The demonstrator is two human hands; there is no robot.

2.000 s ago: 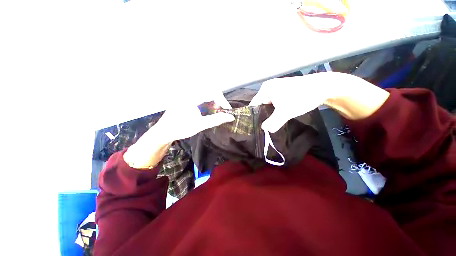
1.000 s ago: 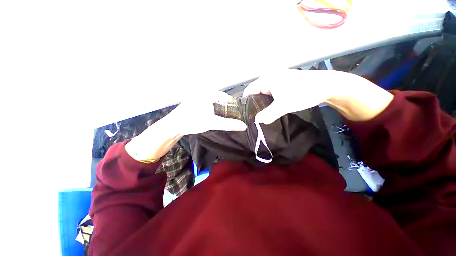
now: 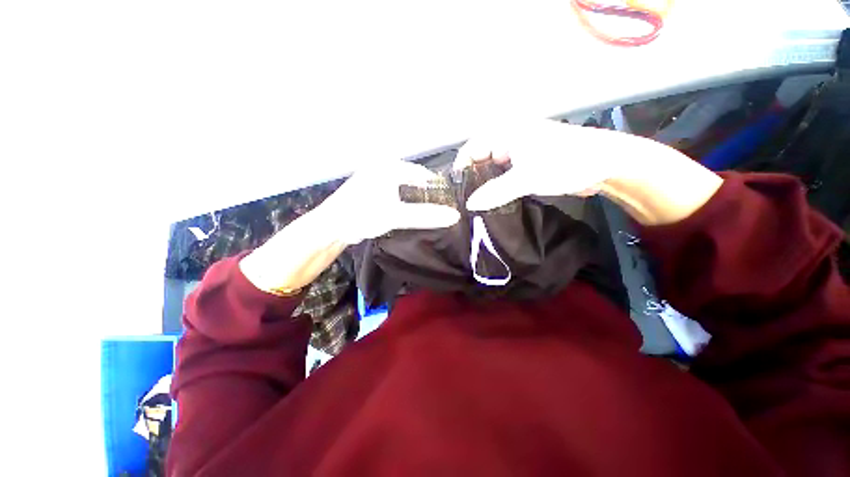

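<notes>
A plaid garment piece (image 3: 429, 192) with thin yellowish check lines is held at its top edge between my two hands, just below the table's front edge. Its dark lining (image 3: 419, 259) hangs below, over my lap. My left hand (image 3: 373, 210) grips the edge from the left. My right hand (image 3: 541, 168) grips it from the right, fingers close to the left ones. A dark vertical strip, perhaps a zipper, lies between the thumbs. A white loop (image 3: 487, 265) hangs under it. Both hands are overexposed, so finger detail is lost.
The white table (image 3: 280, 93) fills the upper view. Scissors (image 3: 624, 23) with red and orange-yellow handles lie at its top, cut off. A blue bin (image 3: 126, 391) with cloth stands lower left. Plaid cloth (image 3: 326, 312) hangs left of my lap. A white scrap with threads (image 3: 685, 331) lies right.
Both hands have come closer together on the plaid edge and moved slightly up. The plaid between them is more covered and folded. The white loop has risen a little with the cloth.
</notes>
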